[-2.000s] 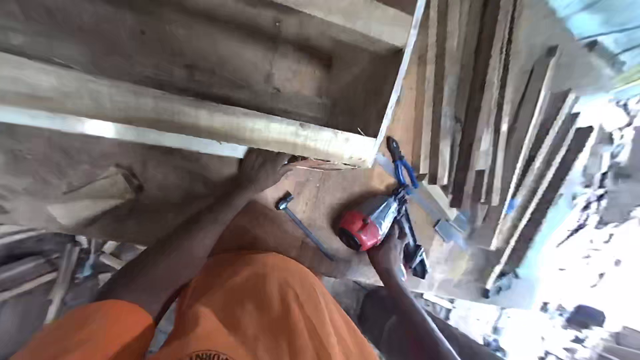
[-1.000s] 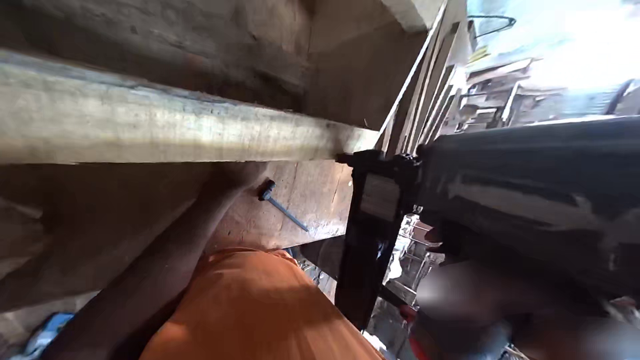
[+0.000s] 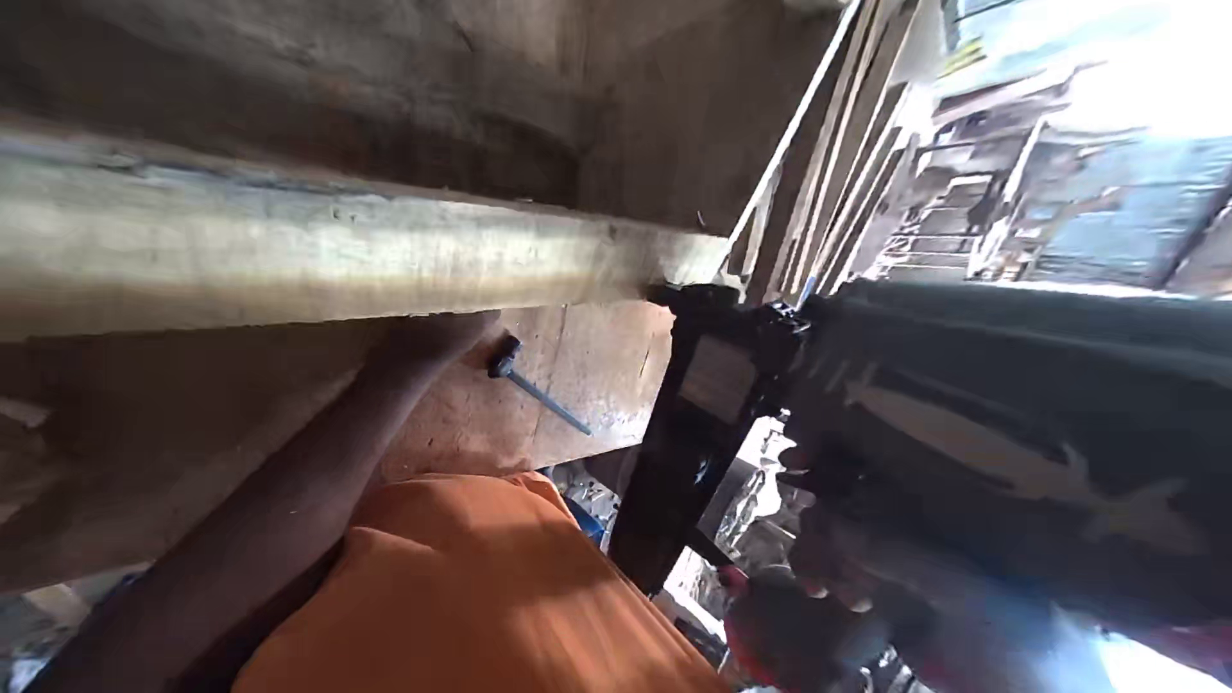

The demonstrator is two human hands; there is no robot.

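Observation:
A pneumatic nail gun [image 3: 712, 385], large and close to the camera, has its nose at the right end of a pale wooden board [image 3: 385, 255], part of a box-like wooden frame. My right hand [image 3: 833, 568] is dark and blurred under the tool's body, with fingers around its grip. From the lower left my left forearm reaches up to the board's lower edge. Only the wrist shows there, and the board hides my left hand and whatever it touches. Beside that wrist a small hammer [image 3: 544, 397] with a dark head lies on the plywood surface [image 3: 606, 356].
Long wooden strips [image 3: 837, 164] stand or lie side by side past the frame's right corner. Inside the frame, a broad wooden panel [image 3: 433, 77] fills the top of the view. Cluttered timber and racks are at the far right. Orange clothing covers my lap.
The nail gun, low beside the hammer two seconds ago under my right hand, has been raised to the board's right end. Blue-handled pliers seen earlier are out of sight. The view has moved closer to the frame.

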